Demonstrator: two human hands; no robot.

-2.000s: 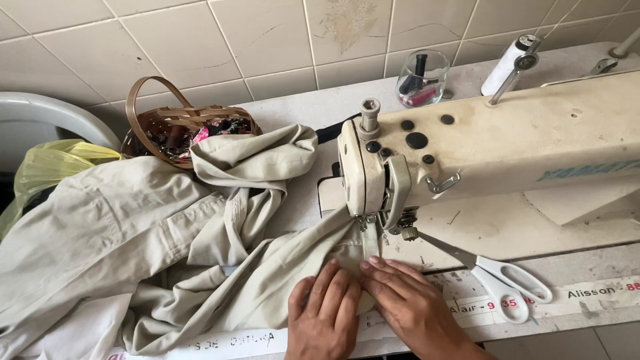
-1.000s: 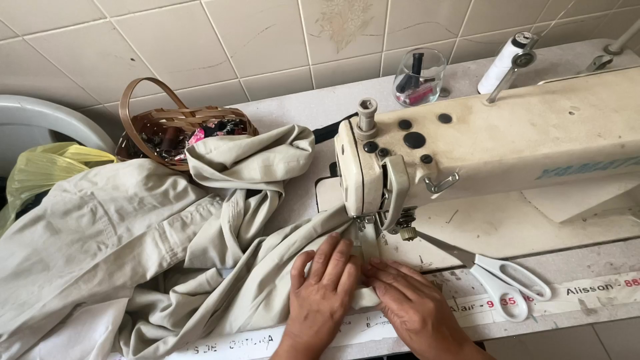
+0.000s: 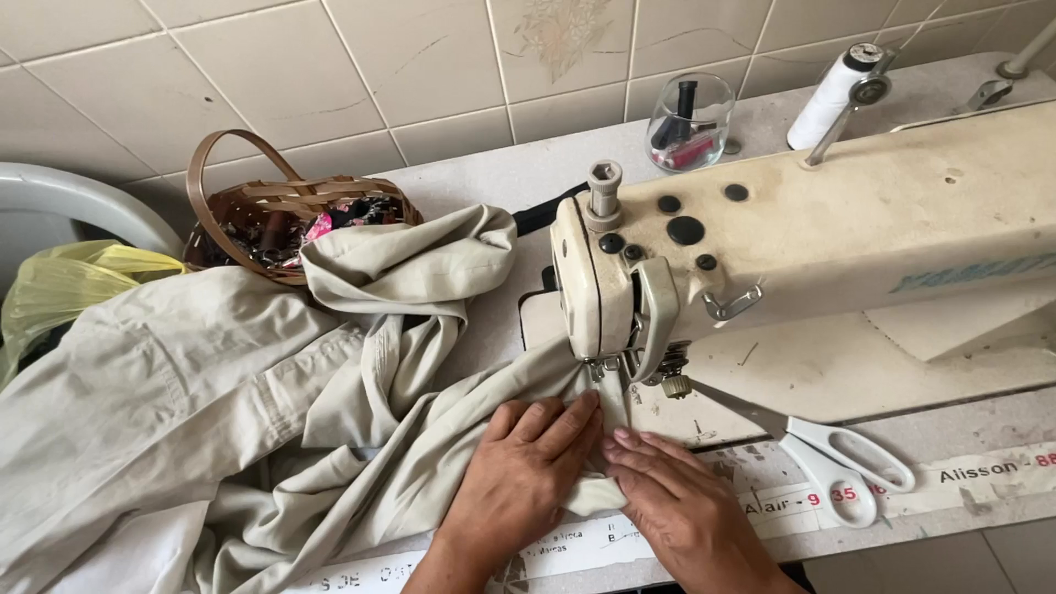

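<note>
A light khaki cloth garment [image 3: 429,429] lies bunched on the left, and one edge runs under the presser foot [image 3: 601,367] of a cream sewing machine [image 3: 825,223]. My left hand [image 3: 528,470] rests flat on the cloth, its fingertips just in front of the foot. To its right, my right hand [image 3: 676,503] has its fingers on the edge of the cloth, close to the left fingertips. Neither hand plainly grips the fabric; the thumbs are mostly hidden. White-handled scissors [image 3: 833,462] lie right of my right hand, blades toward the machine.
Behind the garment stands a wicker basket [image 3: 309,194] with small items, beside a yellow plastic bag [image 3: 78,289] and a grey tub [image 3: 91,198]. A glass [image 3: 691,124] and a white thread cone [image 3: 833,99] stand behind the machine. Strips bearing writing line the table's front edge.
My left hand has moved a little toward the presser foot since the one-second-old frame. The right hand stays close beside it, and the scissors lie where they were.
</note>
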